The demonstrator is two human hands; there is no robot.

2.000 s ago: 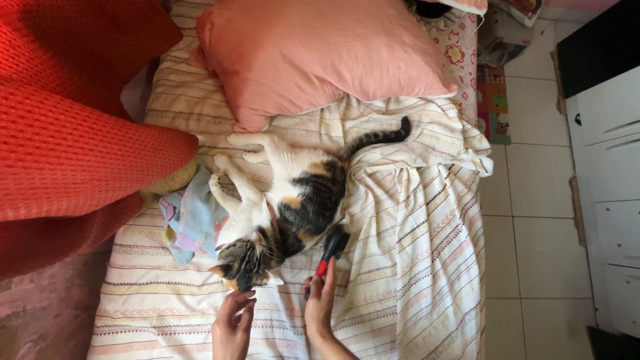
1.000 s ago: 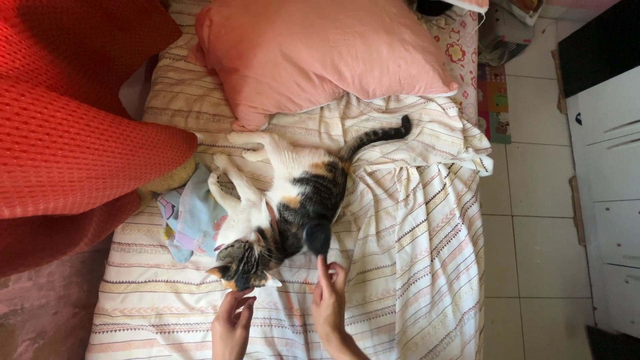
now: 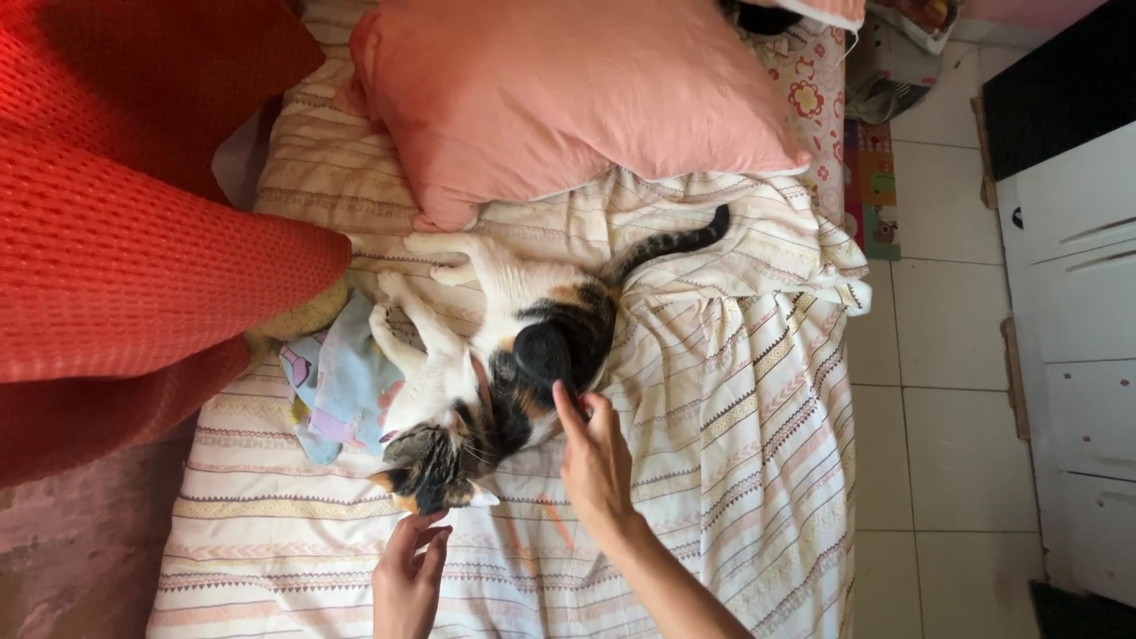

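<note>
A calico cat [image 3: 555, 311] lies on its side on a striped bed sheet [image 3: 763, 399], head toward me and tail stretched to the upper right. My right hand [image 3: 596, 448] grips a black pet brush [image 3: 543, 353] by its handle, index finger along its back; the brush head rests on the cat's dark back fur. At the top of the cat's head, the fingertips of my left hand [image 3: 413, 564] touch the fur, fingers loosely bent, holding nothing. A thin pinkish collar [image 3: 482, 389] circles the cat's neck. Light-blue printed cloth [image 3: 342, 382] lies beside its front legs.
A large salmon-pink pillow [image 3: 568, 98] lies beyond the cat. Red textured fabric [image 3: 160, 257] hangs over the left side of the bed. To the right are a tiled floor [image 3: 945, 337] and white drawers [image 3: 1087, 311]. A grey bag [image 3: 892, 71] stands at the upper right.
The brush has moved left from beside the cat onto its back, with my right hand moving up and turning. My left hand has stayed at the cat's head.
</note>
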